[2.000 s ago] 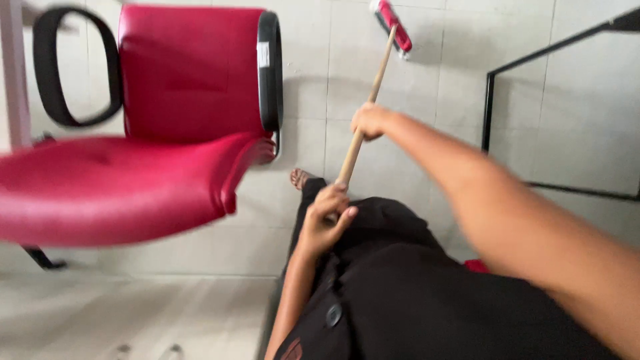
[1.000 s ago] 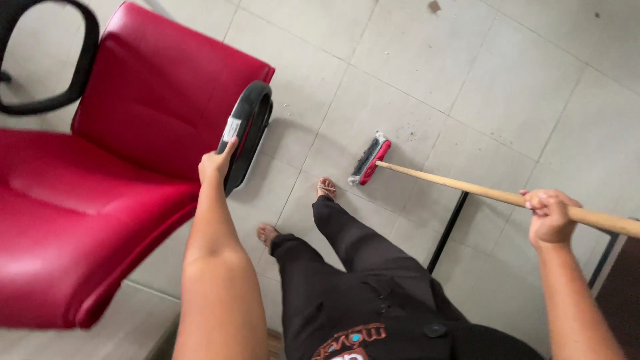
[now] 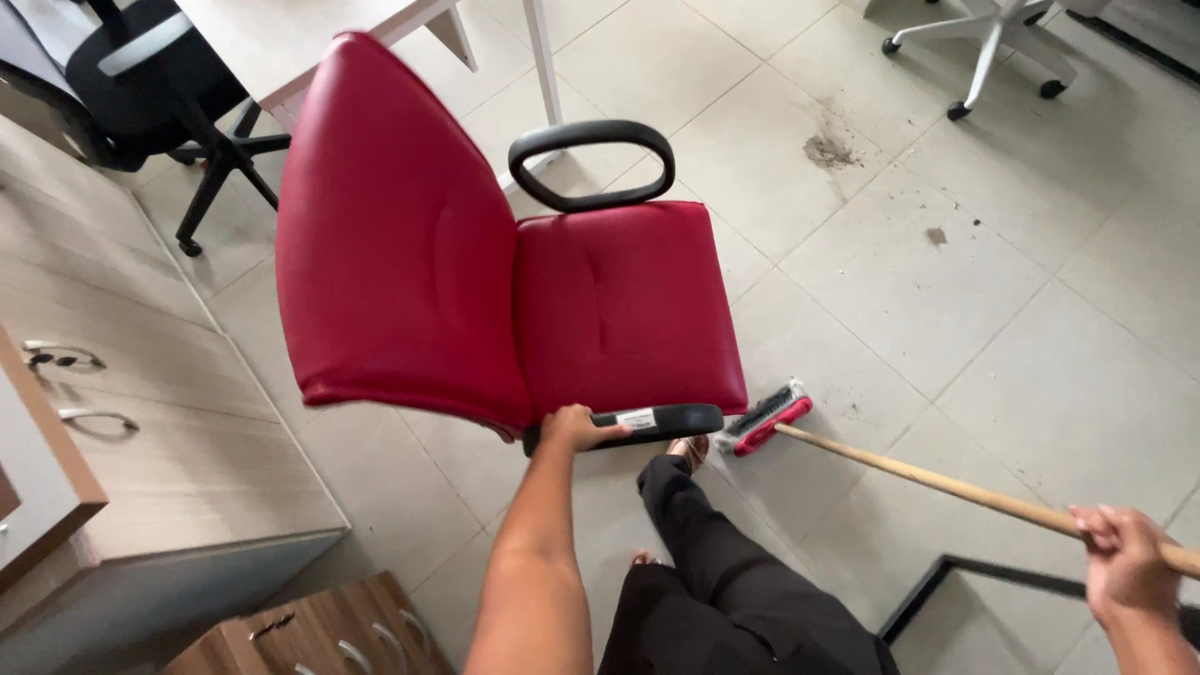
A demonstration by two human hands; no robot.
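My left hand (image 3: 579, 429) grips the near black armrest (image 3: 670, 424) of a red padded office chair (image 3: 628, 309), beside a white sticker. At the lower right, my right hand (image 3: 1125, 553) is closed around the wooden handle of a push broom (image 3: 900, 464). The red broom head (image 3: 773, 420) with dark bristles rests on the tiled floor just right of the chair seat, near my sandaled foot. A heap of dirt (image 3: 830, 150) and scattered bits of debris lie on the floor farther ahead.
A white desk (image 3: 300, 37) stands behind the chair, with a black office chair (image 3: 141, 94) at its left. Wooden cabinets (image 3: 169, 375) and a brown drawer unit (image 3: 319, 628) line the left. A black metal frame (image 3: 923, 591) is low right; a white chair base (image 3: 984, 56) is at the top right.
Two seconds ago both hands were on the broom handle; one second ago my left hand was on the armrest. The chair has since turned, and the view has shifted.
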